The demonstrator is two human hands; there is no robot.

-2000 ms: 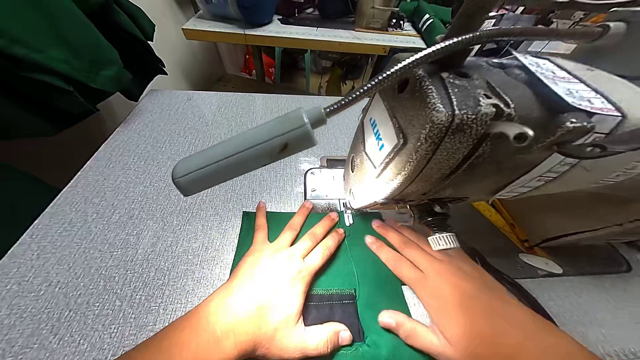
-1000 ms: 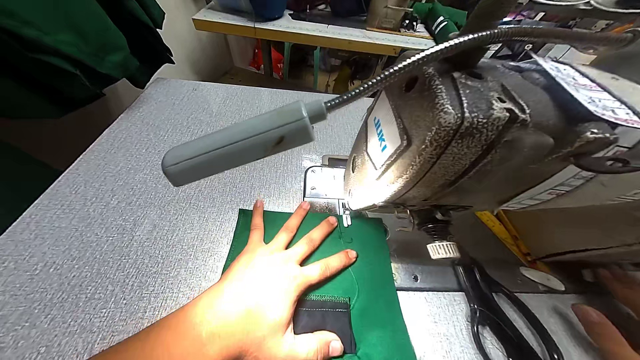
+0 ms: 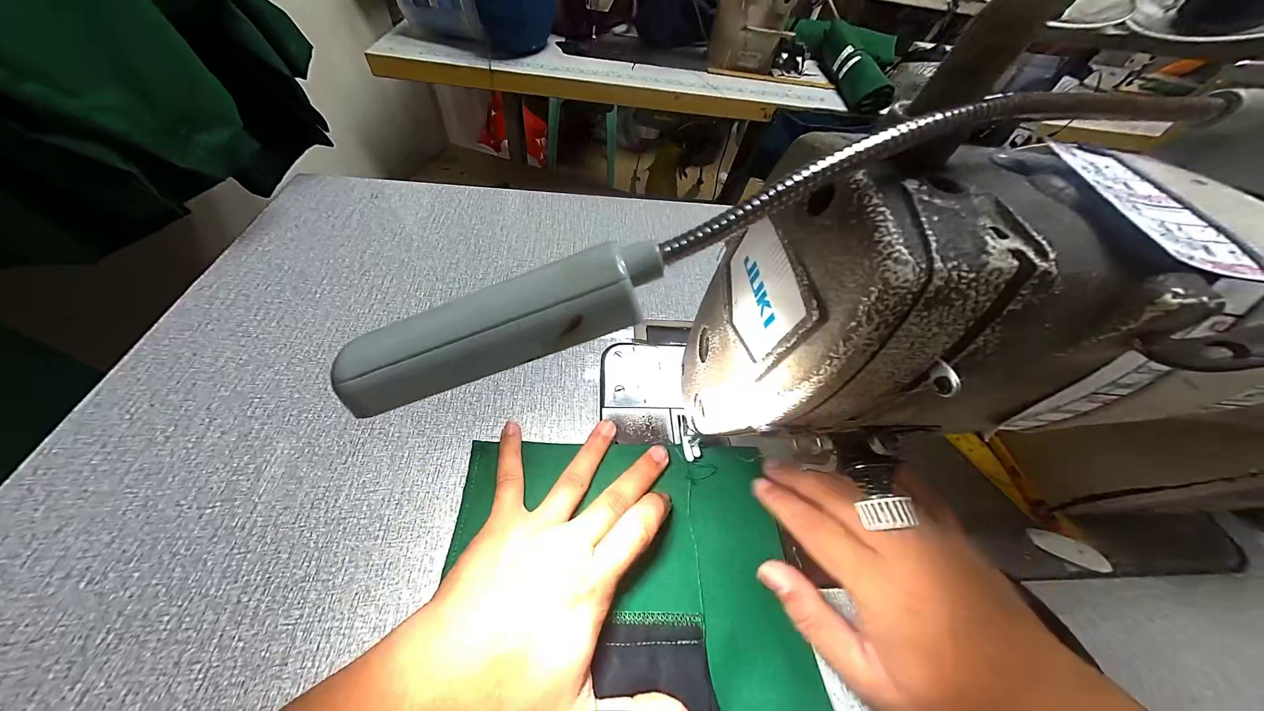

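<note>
Green fabric point(image 3: 741, 583) with a black fabric piece point(image 3: 652, 667) on it lies flat on the sewing table. Its far edge is by the presser foot point(image 3: 690, 446) of a worn Juki sewing machine point(image 3: 869, 296). Spread over the left part of the cloth, my left hand point(image 3: 553, 573) presses it with the fingers apart. My right hand point(image 3: 889, 583), slightly blurred, is at the cloth's right edge below the machine head, fingers apart; whether it touches the cloth is unclear. Loose thread point(image 3: 703, 472) lies near the foot.
A grey lamp point(image 3: 494, 331) on a flexible metal neck point(image 3: 849, 153) hangs over the table's middle. Dark green cloth point(image 3: 128, 109) hangs at the left. Behind stands another table point(image 3: 632, 84) with rolled green fabric point(image 3: 857, 69). The machine's metal base point(image 3: 1136, 553) is at the right.
My right hand was on the cloth, then off at the far right near black scissors, and is now back at the cloth's right edge. My left hand has stayed on the cloth.
</note>
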